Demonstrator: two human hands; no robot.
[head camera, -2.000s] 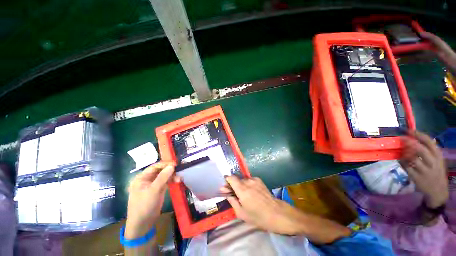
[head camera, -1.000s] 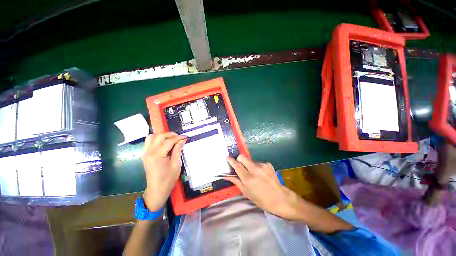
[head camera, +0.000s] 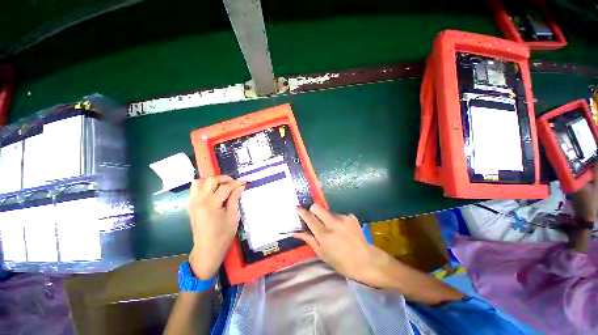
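An open-backed tablet (head camera: 261, 147) lies in a red foam frame (head camera: 252, 119) in front of me. A flat white battery (head camera: 270, 212) lies over the tablet's middle, below the board end. My left hand (head camera: 215, 212) pinches the battery's upper left corner between thumb and fingertips. My right hand (head camera: 334, 237) is at the battery's lower right edge, thumb and fingers touching it. A thin dark stick seems to show at the right fingertips, too small to tell. A curled white liner (head camera: 173, 171) lies left of the frame.
A clear tray of white batteries (head camera: 49, 186) stands at left. Stacked red frames with a tablet (head camera: 448, 118) stand at right. A person's hand (head camera: 582, 199) holds another framed tablet (head camera: 572, 142) at far right. A grey upright (head camera: 252, 52) rises behind the bench. Cardboard (head camera: 118, 288) shows below the edge.
The battery, tilted above the tablet two seconds ago, now lies flat over it. Both hands have stayed nearly still over the last second. The framed tablet at far right has come further into view.
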